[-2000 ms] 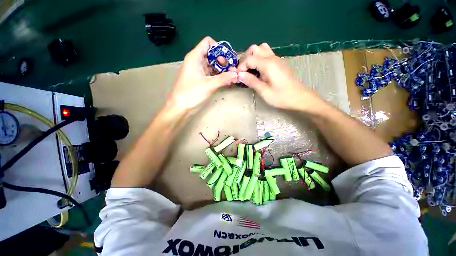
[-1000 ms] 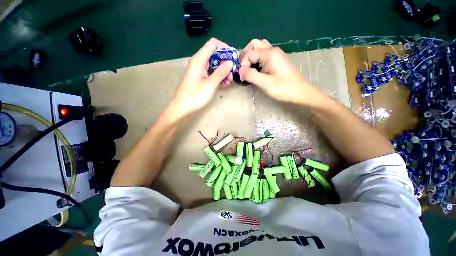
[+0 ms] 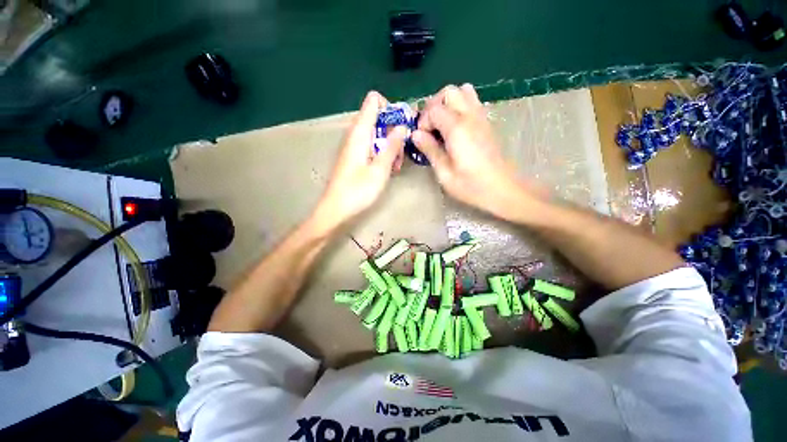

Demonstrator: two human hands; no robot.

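My left hand [image 3: 369, 155] holds a blue-and-white circuit board [image 3: 394, 118] at the far edge of the cardboard. My right hand [image 3: 456, 138] is shut on a small black part [image 3: 416, 154], likely a round housing, close against the board. Fingers cover much of both parts, so I cannot tell how they are joined. A loose pile of bright green battery cells [image 3: 423, 306] with thin red and dark leads lies on the cardboard between my forearms and my body.
Black housings, one on its own [image 3: 411, 39], lie on the green belt [image 3: 302, 60]. At left stand a white box [image 3: 78, 186] with a pressure gauge [image 3: 28, 234] and black round parts [image 3: 207, 233]. A tangled heap of blue boards [image 3: 749, 198] is at right.
The housings on the belt have moved to the right. The board has turned in my left hand, and the black part shows more. Both hands sit slightly lower in view.
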